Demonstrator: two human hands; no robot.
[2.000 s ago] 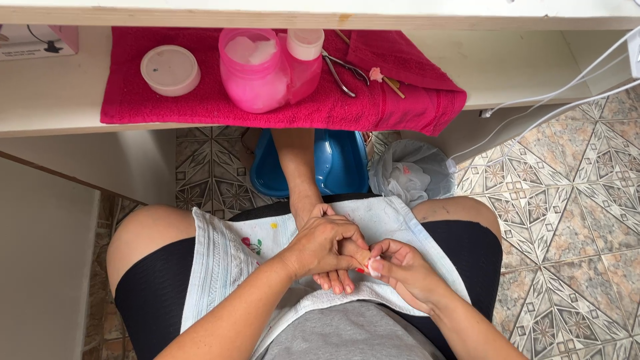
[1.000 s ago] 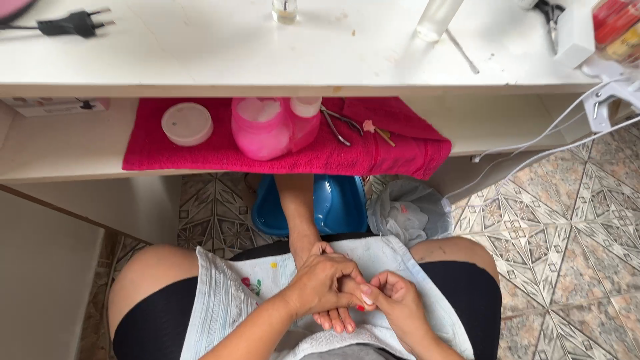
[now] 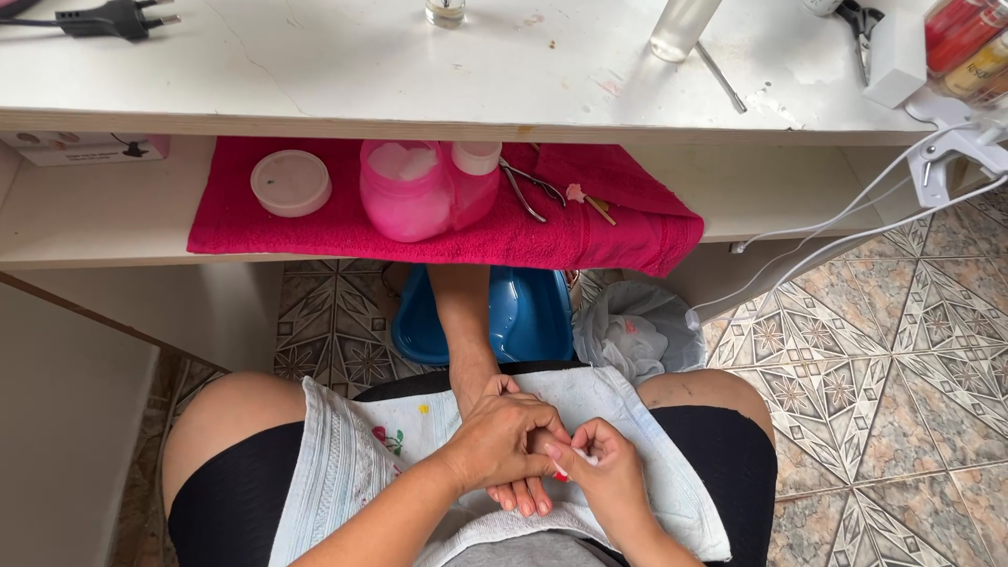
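Note:
Another person's bare limb comes from under the shelf to my lap, its end partly hidden by my hands; whether it is a hand or a foot is unclear. My left hand lies over this end, fingers curled around it. Beside it on the right, my right hand pinches a small white wad, likely cotton, against a digit with a red nail. Several digits without visible polish show below my left hand. A light towel with a cherry design covers my lap.
A pink towel on the shelf bears a pink jar of cotton, a round lid, metal nippers and a stick. Below are a blue basin and a lined bin. White cables hang at right.
The view has tilted up, bringing the white tabletop into sight. My hands stay on the limb's end, with small finger movements.

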